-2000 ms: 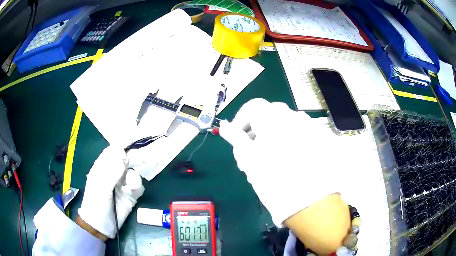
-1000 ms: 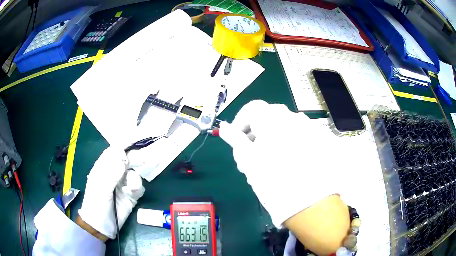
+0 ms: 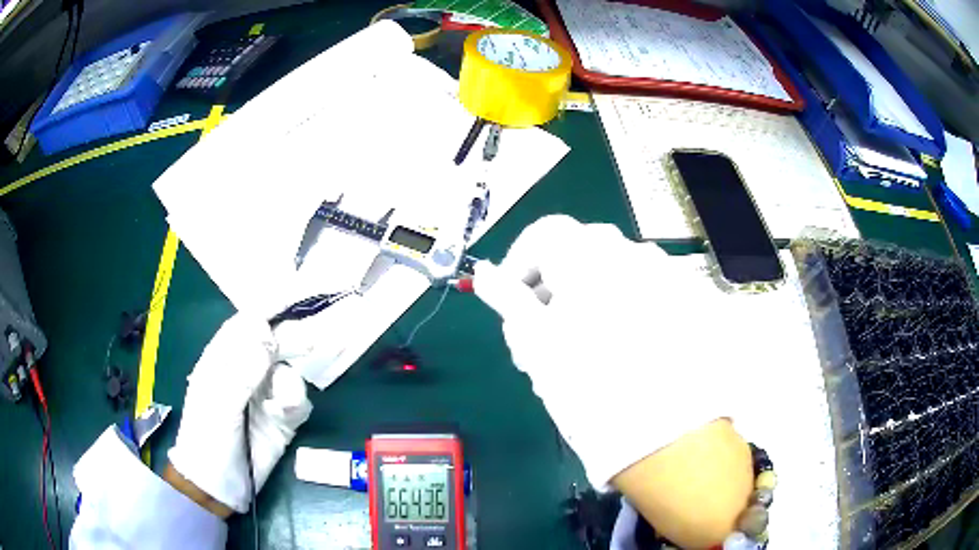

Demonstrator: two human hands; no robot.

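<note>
My left hand (image 3: 238, 414), in a white glove, is shut on a black test lead (image 3: 313, 305) whose dark end points toward the caliper. My right hand (image 3: 601, 333), also in a white glove, holds a red test lead (image 3: 465, 285) by its small red tip beside the caliper. A small dark motor or fan (image 3: 400, 362) with a red light spot on it lies on the green mat between my hands. A thin wire runs from it up toward the red tip. The red tachometer (image 3: 415, 492) near the bottom edge reads about 6643.6.
A digital caliper (image 3: 411, 239) lies on white paper (image 3: 290, 140) below a yellow tape roll (image 3: 513, 77). A smartphone (image 3: 727, 218) lies on papers. A tray of dark wired pieces (image 3: 912, 365) is at right. A white-barrelled pen (image 3: 324, 466) touches the tachometer. A grey box (image 3: 16, 312) is at left.
The tachometer number has risen from about 6017.7 to 6631.5 and now about 6643.6. Both hands and the leads have hardly moved.
</note>
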